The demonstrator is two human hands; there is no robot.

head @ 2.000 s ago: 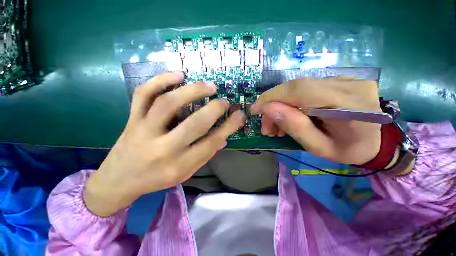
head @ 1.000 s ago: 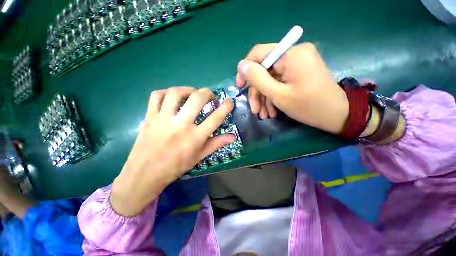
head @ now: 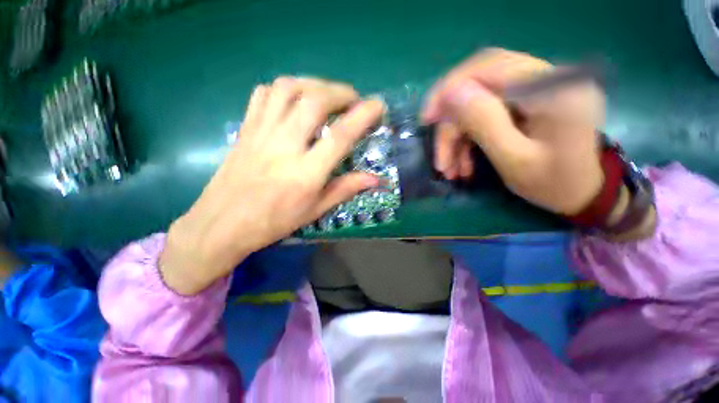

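A green circuit board panel [head: 364, 206] with silver parts lies near the bench's front edge, partly covered by my left hand. My left hand [head: 288, 161] rests on it with fingers spread and bent, the thumb on the board's face. My right hand [head: 516, 130], blurred, is just right of the board. It holds slim tweezers [head: 556, 79] like a pen, their rear end pointing right; the tip cannot be made out. A dark flat piece [head: 418, 165] lies beside the board, under and left of my right hand.
Stacked circuit board panels [head: 81, 130] stand at the left on the green bench top [head: 189, 47]. More panels [head: 118, 6] are cut off at the upper left. A round white object [head: 704, 31] is at the upper right edge. A blue sleeve [head: 55, 315] of another person is at lower left.
My right hand has moved right, away from the board, and the tweezers now lie flatter. The view has shifted, so the row of panels is mostly out of the picture.
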